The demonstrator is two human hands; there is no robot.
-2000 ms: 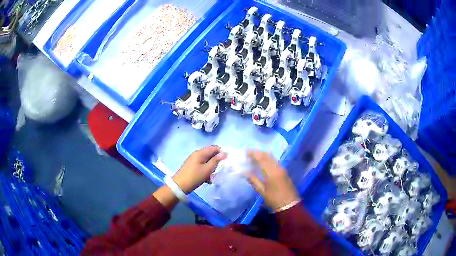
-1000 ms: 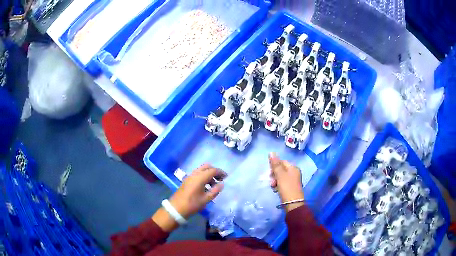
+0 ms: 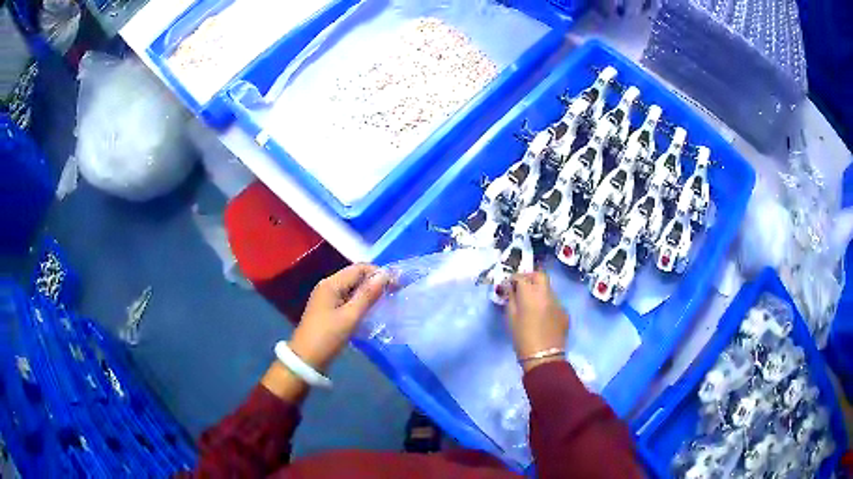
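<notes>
My left hand [image 3: 339, 307] pinches the edge of a clear poly bag [image 3: 421, 285], which stretches right toward the scooters. My right hand [image 3: 538, 318] has its fingertips closed on the rear of a white model scooter [image 3: 513, 262] with a dark seat, at the near left of the rows. The scooter's underside is hidden. More bare scooters [image 3: 613, 187] stand upright in tight rows in the blue supply tray [image 3: 734, 201]. Hazy film lies in the tray's near end.
The packing tray [image 3: 762, 285] with bagged scooters [image 3: 748, 393] is at the lower right. Small-parts trays [image 3: 309, 182] lie at the upper left. A red stool-like block [image 3: 271, 234] and a large whitish bag [image 3: 131, 140] are left. Ribbed clear sheets [image 3: 730, 70] lie behind.
My left hand has taken hold of a bag and drawn it up leftward. My right hand has moved forward onto a scooter. The trays have shifted rightward in view.
</notes>
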